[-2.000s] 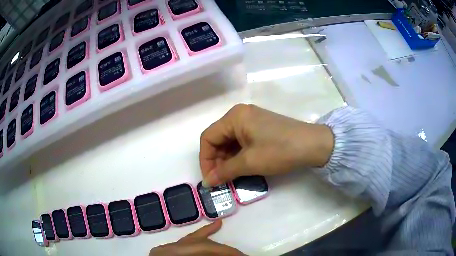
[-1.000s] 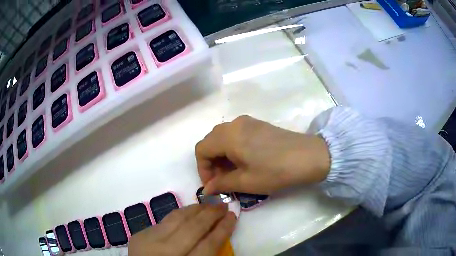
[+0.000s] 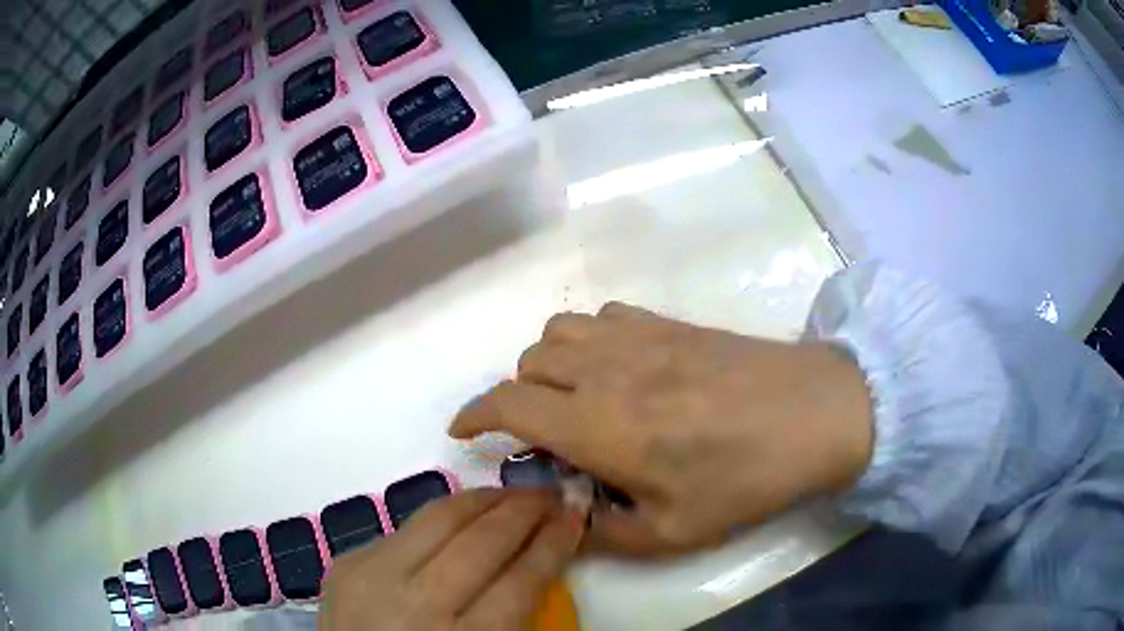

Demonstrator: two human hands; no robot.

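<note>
A row of pink-rimmed watch units (image 3: pixel 293 555) with black faces lies along the front of the cream-white surface. My left hand (image 3: pixel 431 561) covers the row's lower right part and grips an orange-handled scraper (image 3: pixel 558 606), with a whitish end at the fingertips. My right hand (image 3: pixel 703 425) lies over the units at the row's right end, palm down, one finger pointing left. The dark face of one watch unit (image 3: pixel 528 470) shows between the hands. My right thumb and fingertips are mostly hidden, so whether they hold film cannot be told.
A thick white foam tray (image 3: pixel 503 123) of pink-rimmed units fills the upper left, its edge above the work surface. A blue parts bin (image 3: pixel 1013 47) with small items is at the far upper right, beside a white sheet (image 3: pixel 943 68). A dark green mat lies beyond the back edge.
The left hand has come up over the row with the orange scraper. The right hand has turned flatter and shifted right over the end units, its pinch opened or hidden. The view has shifted.
</note>
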